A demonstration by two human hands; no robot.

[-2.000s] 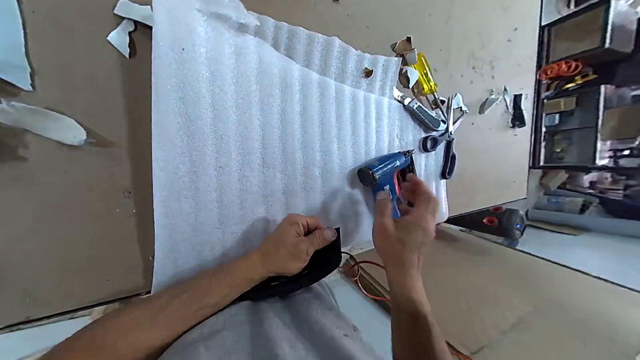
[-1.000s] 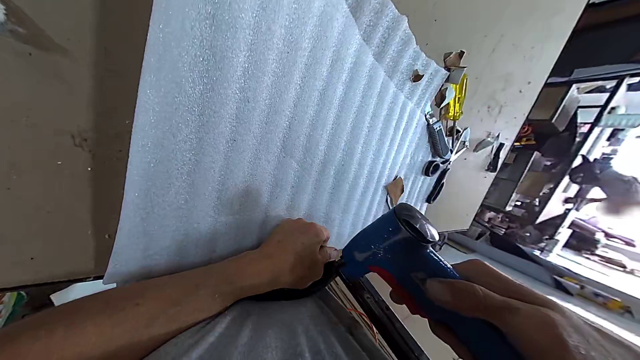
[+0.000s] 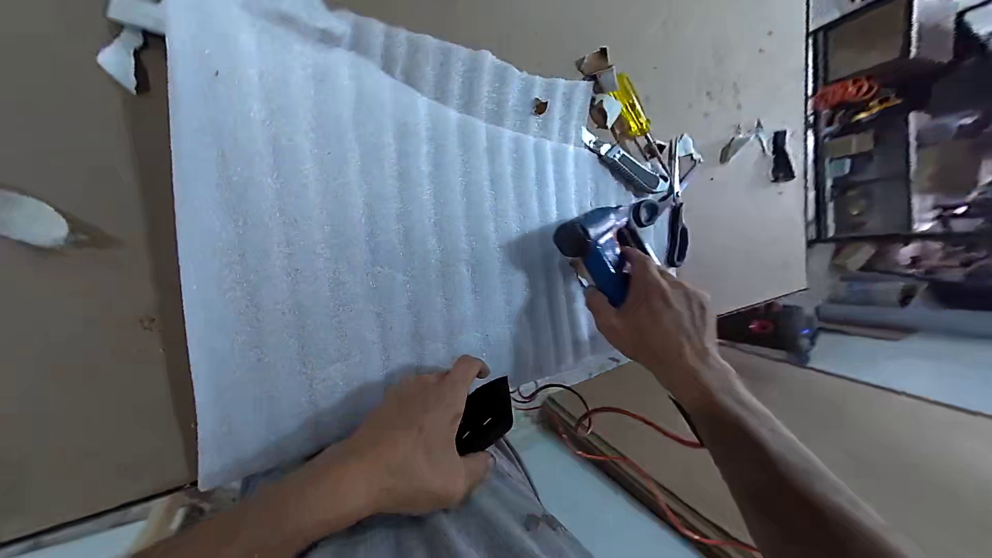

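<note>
My left hand (image 3: 422,442) grips a piece of black material (image 3: 486,415) at the near edge of the white foam sheet (image 3: 372,256). To its right and farther away, my right hand (image 3: 659,318) holds a blue power stapler or similar tool (image 3: 603,252) by its handle, low over the sheet's right side. Just beyond the tool are scissors (image 3: 677,232) with dark handles, a utility knife (image 3: 632,169) with its blade end towards the sheet, and a yellow-handled screwdriver (image 3: 629,107). The tool's front end partly hides the scissors.
Torn scraps (image 3: 120,60) lie at the upper left, and a pale scrap (image 3: 31,219) at the far left. A small black piece (image 3: 782,156) is on the right of the table. An orange cord (image 3: 643,473) runs near my right forearm. Cluttered shelves (image 3: 868,178) stand at the right.
One second ago the blue tool was at the black material beside my left hand. My right hand has since moved it away, over the sheet's right side near the scissors. The view has shifted.
</note>
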